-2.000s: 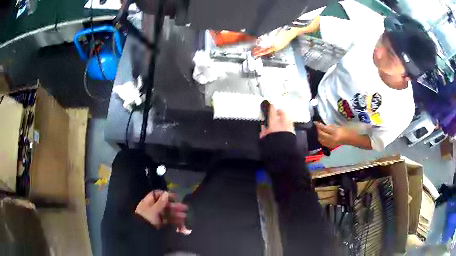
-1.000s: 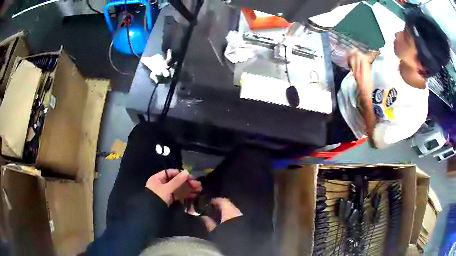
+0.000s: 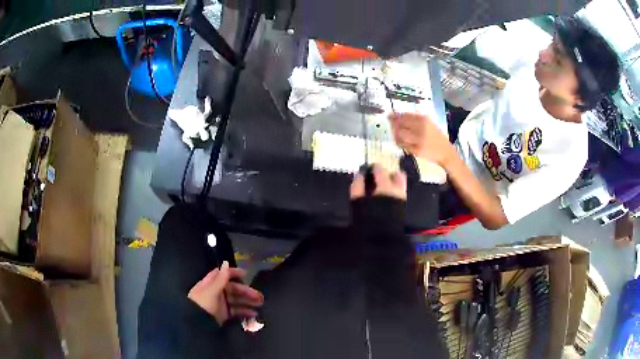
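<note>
My left hand (image 3: 226,294) is over my lap with its fingers closed around a thin dark stem. A small white mirror head (image 3: 212,240) shows above it against my dark clothing. My right hand (image 3: 379,184) is at the bench's front edge and grips the black handle of an inspection mirror (image 3: 367,173), in front of the white toothed support strip (image 3: 337,153). Its thin stem points toward the fixture (image 3: 338,78). Another black handle grip (image 3: 408,167) lies on the strip's right part, just right of my right hand.
A coworker's hand (image 3: 420,138) reaches over the fixture's right side. A large dark machine head (image 3: 421,24) hangs above. A white rag (image 3: 309,95) and black cable (image 3: 223,133) are on the left. Open cartons stand at right (image 3: 561,294) and left (image 3: 77,189).
My right hand has moved from my lap up to the strip with a mirror. One white disc shows above my left hand instead of two. The coworker's hand has come down over the fixture.
</note>
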